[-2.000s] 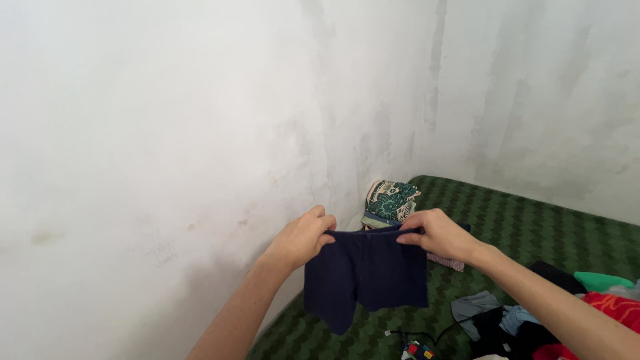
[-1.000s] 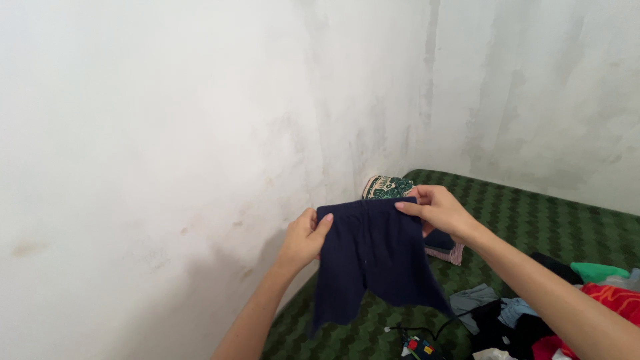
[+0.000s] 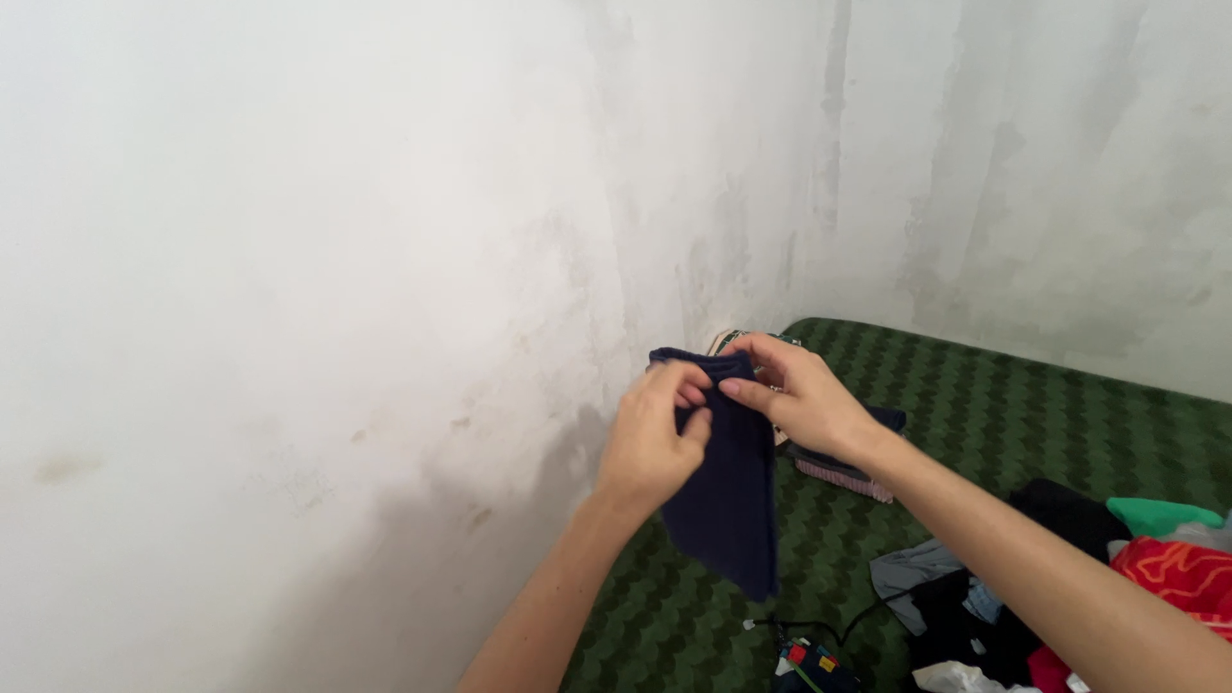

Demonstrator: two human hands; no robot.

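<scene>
A pair of navy blue fabric shorts (image 3: 727, 491), doubled over lengthwise into a narrow strip, hangs in the air near the wall. My right hand (image 3: 799, 390) pinches its waistband at the upper right corner between thumb and fingers. At the left of the waistband is my left hand (image 3: 659, 433), its fingers bent and apart in front of the cloth; whether it grips any fabric is unclear. Behind my right hand, partly hidden, lie a patterned green and cream cloth (image 3: 722, 341) and a small stack of folded dark and pink clothes (image 3: 847, 476).
The green patterned bed cover (image 3: 972, 404) runs into the corner of the stained white walls (image 3: 289, 289). At the lower right lies a loose heap of clothes, with grey (image 3: 910, 573), black, green (image 3: 1160, 515) and red (image 3: 1174, 577) pieces. A black cord (image 3: 866, 616) lies near a multicoloured item.
The navy shorts, spread wide between both hands before, are now doubled over lengthwise. My left hand has moved right, close to my right hand.
</scene>
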